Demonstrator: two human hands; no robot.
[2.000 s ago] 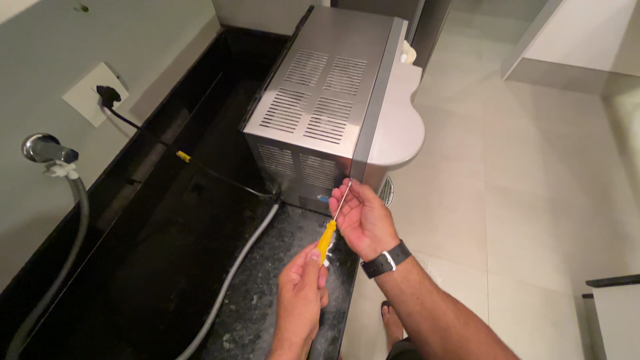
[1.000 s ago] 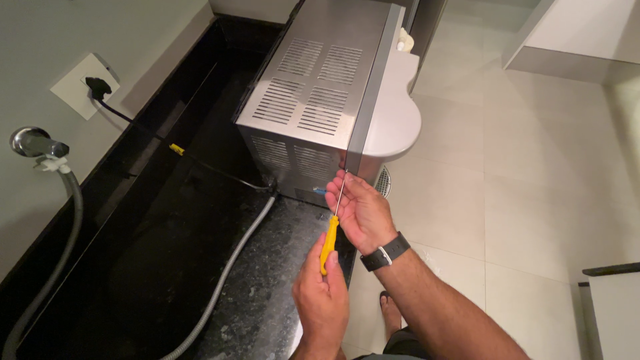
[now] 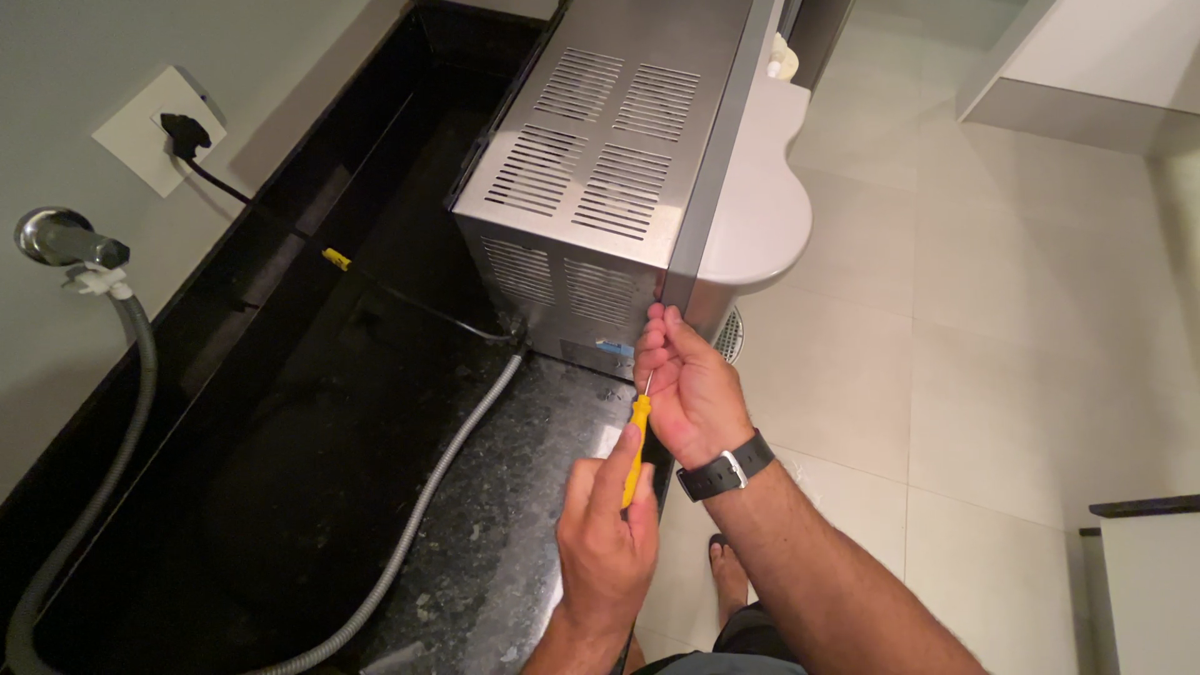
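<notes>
A yellow-handled screwdriver (image 3: 636,455) points up toward the near lower edge of a vented, metal-cased appliance (image 3: 698,216). My left hand (image 3: 607,539) grips its handle over the dark stone counter. Palm up, with a black watch strap at the wrist, my right hand (image 3: 692,380) closes its fingers around the thin metal shaft. Its fingertips touch the appliance's corner, where the side panel meets the grey front strip. The screwdriver's tip, and any screw there, are hidden behind those fingers. A small blue mark (image 3: 614,348) shows on the side panel, left of the fingers.
A grey corrugated hose (image 3: 427,487) curves over the black stone counter (image 3: 497,562) beside a long dark trough (image 3: 253,450). A black cable (image 3: 412,305) with a yellow tag runs to a wall socket (image 3: 141,136). A chrome valve (image 3: 70,239) holds the hose. Right lies tiled floor (image 3: 994,394).
My left hand stays on the yellow handle, which has tilted closer to upright since two seconds ago. The fingers of my right hand remain at the appliance's corner. The view has shifted slightly.
</notes>
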